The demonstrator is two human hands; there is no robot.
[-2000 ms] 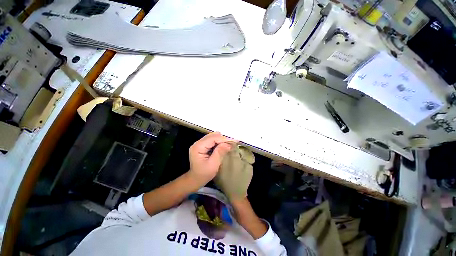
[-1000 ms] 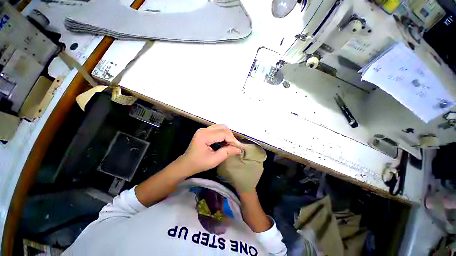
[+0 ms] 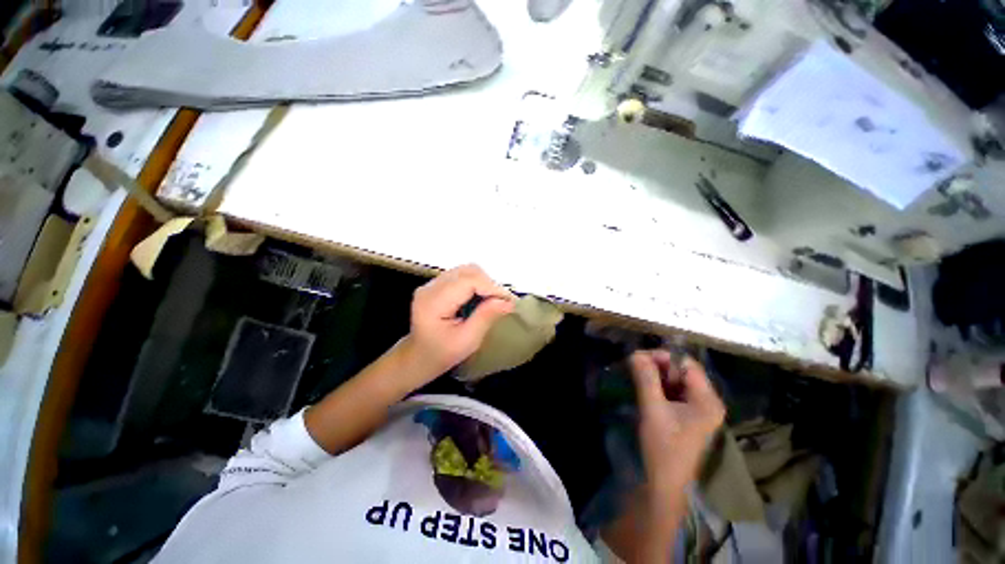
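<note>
My left hand (image 3: 446,320) pinches a khaki piece (image 3: 512,339) over my lap, just below the table's front edge. The piece hangs to the right of the fingers, its lower part rounded. My right hand (image 3: 674,413) is apart from the piece, further right below the table edge. It is blurred, with thumb and fingertips raised close together. A small greyish thing seems to show at its fingertips, too blurred to name.
A stack of pale curved panels (image 3: 309,68) lies on the white table (image 3: 375,187). The sewing machine's needle plate (image 3: 540,138), a black-handled tool (image 3: 724,209) and paper sheets (image 3: 854,127) are beyond. Tan strips (image 3: 245,162) hang at the left. Khaki pieces (image 3: 733,479) lie below right.
My right hand has come out from the khaki piece and moved right. My left hand still holds the piece, which now hangs loose. The view has shifted somewhat.
</note>
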